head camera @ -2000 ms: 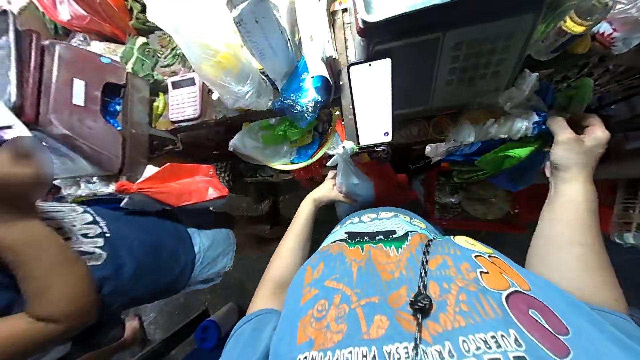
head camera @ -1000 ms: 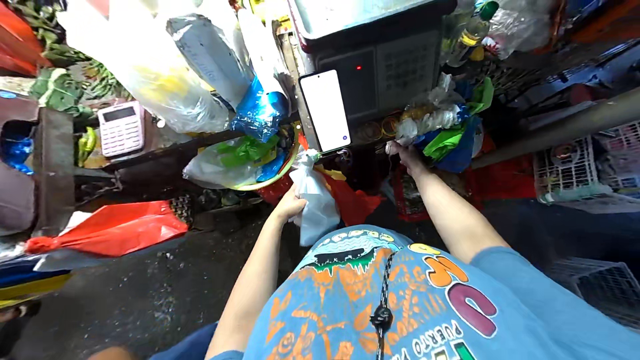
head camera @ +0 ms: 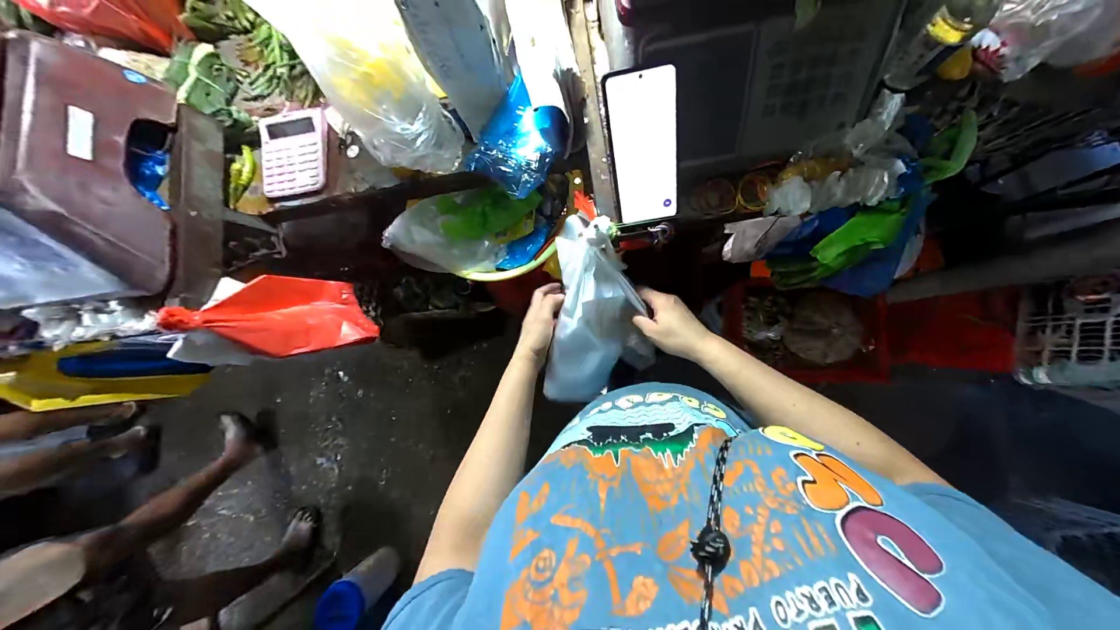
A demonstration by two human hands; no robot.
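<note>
A whitish translucent plastic bag (head camera: 588, 315) hangs from the edge of the stall, its gathered top just left of a smartphone (head camera: 641, 144) with a lit white screen. My left hand (head camera: 543, 322) is at the bag's left side, the fingers against the plastic. On the other side, my right hand (head camera: 669, 322) pinches the bag's right edge between thumb and fingers. What the bag holds cannot be told. Behind it on the left is a yellow-rimmed basket (head camera: 512, 273) with green, blue and clear plastic bags.
A pink calculator (head camera: 293, 153) lies on the ledge at left. Red plastic bags (head camera: 280, 317) hang below it. Bunched plastic bags (head camera: 862, 236) hang at right, above a red crate (head camera: 809, 372). Other people's bare legs (head camera: 188, 507) are at lower left; a grey crate (head camera: 1072, 328) stands far right.
My right hand has come from the bunched bags on the right to the whitish bag. My left hand stays at that bag. The view has shifted between frames.
</note>
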